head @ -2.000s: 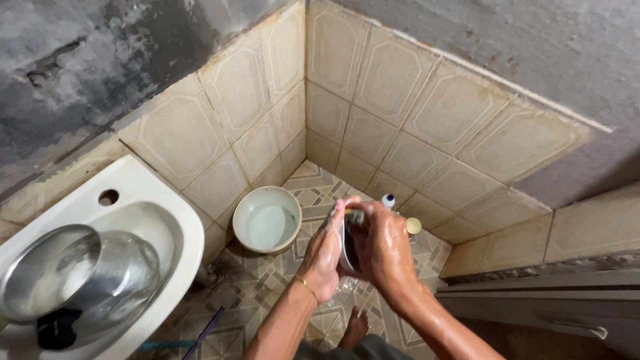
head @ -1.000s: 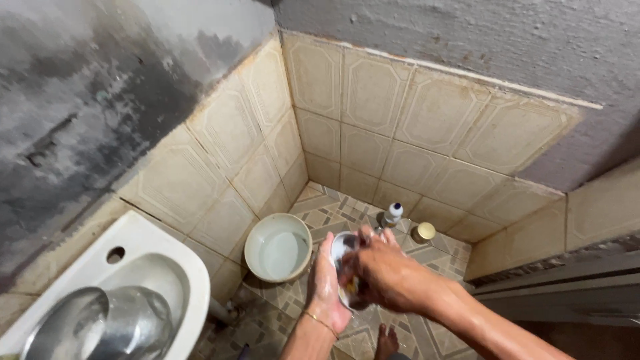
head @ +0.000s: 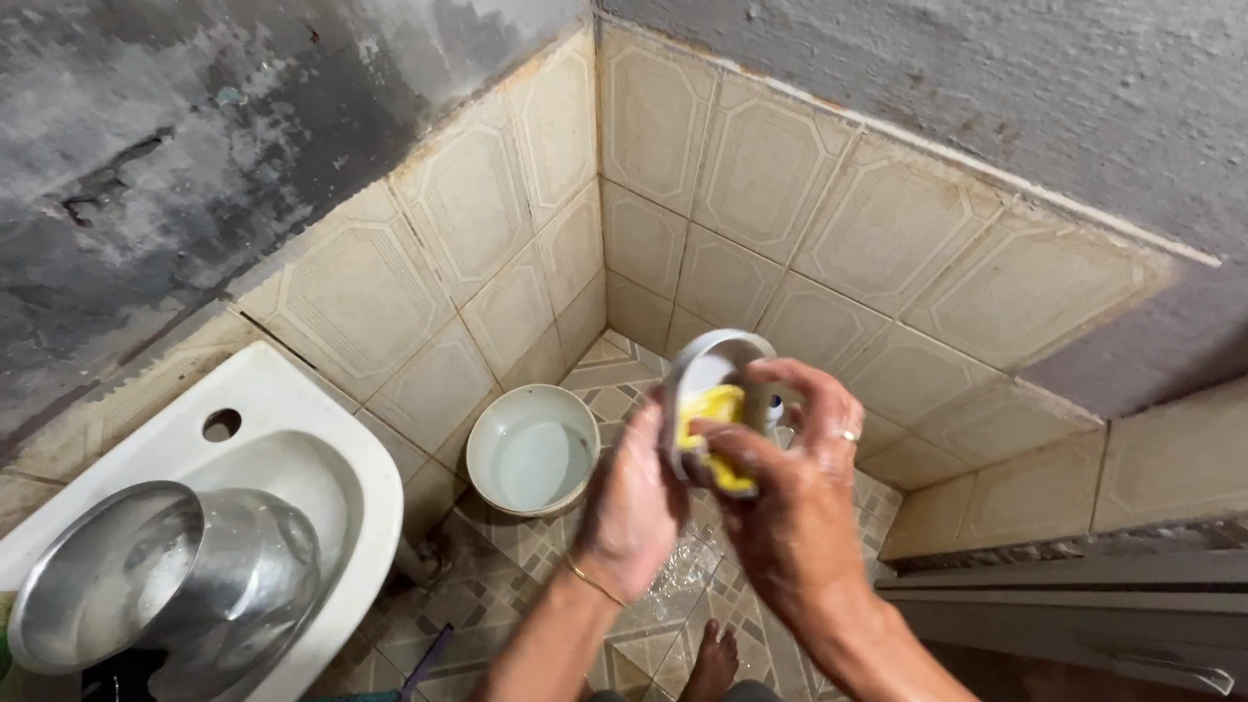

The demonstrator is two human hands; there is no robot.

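Note:
My left hand (head: 639,502), wet and with a thin bangle at the wrist, grips a small metal bowl (head: 726,341) by its left side. The bowl is tilted, its inside turned partly toward me. A yellow sponge or cloth (head: 717,405) lies inside it, pressed by the fingers of my right hand (head: 790,468), which wears a ring. That hand's thumb and fingers also reach around the bowl's right rim. Blur hides the exact finger contacts.
A round basin of water (head: 532,448) stands on the patterned floor in the tiled corner. Metal pots (head: 249,556) lie in the white washbasin (head: 375,468) at left. A bottle (head: 775,409) is partly hidden behind my right hand. A bare foot (head: 715,658) and wet floor show below.
The bowl is now tipped up on edge between my hands, showing the yellow piece more plainly. My right hand has shifted from over the bowl to its right side.

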